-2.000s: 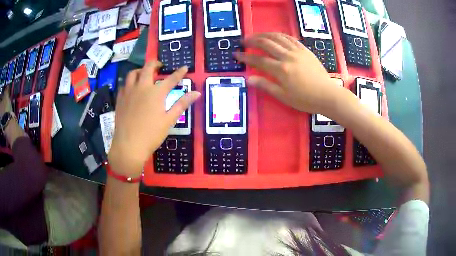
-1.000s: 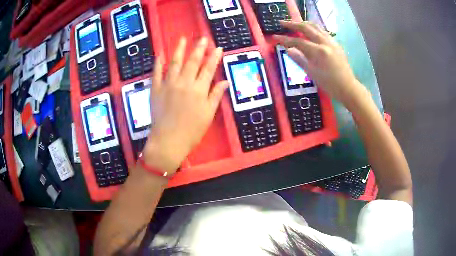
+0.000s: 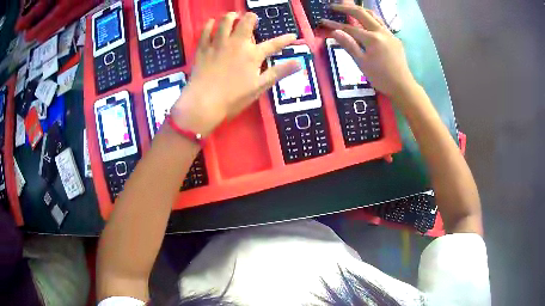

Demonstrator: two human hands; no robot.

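Note:
A red foam tray (image 3: 239, 155) holds black phones with lit screens in two rows; its middle pockets show bare red. My left hand (image 3: 230, 69) is over the tray's middle, fingers spread, fingertips at the keypad of an upper-row phone (image 3: 276, 24). Its thumb lies over the screen of a lower-row phone (image 3: 302, 107). My right hand (image 3: 373, 51) is at the upper right, fingers spread and bent, fingertips at the keypad of the upper right phone (image 3: 318, 13). Neither hand holds anything. Whether the fingertips press keys cannot be told.
Loose batteries (image 3: 70, 173) lie left of the tray. Another red tray (image 3: 11, 179) with phones is at the left edge. Stacked red trays (image 3: 57, 15) are at the upper left. A lower tray of phones (image 3: 409, 212) shows below the table edge at right.
The view has shifted left to right across the tray. My left hand has moved from the left phones to the upper-row phone right of the middle. My right hand has moved to the upper right phone.

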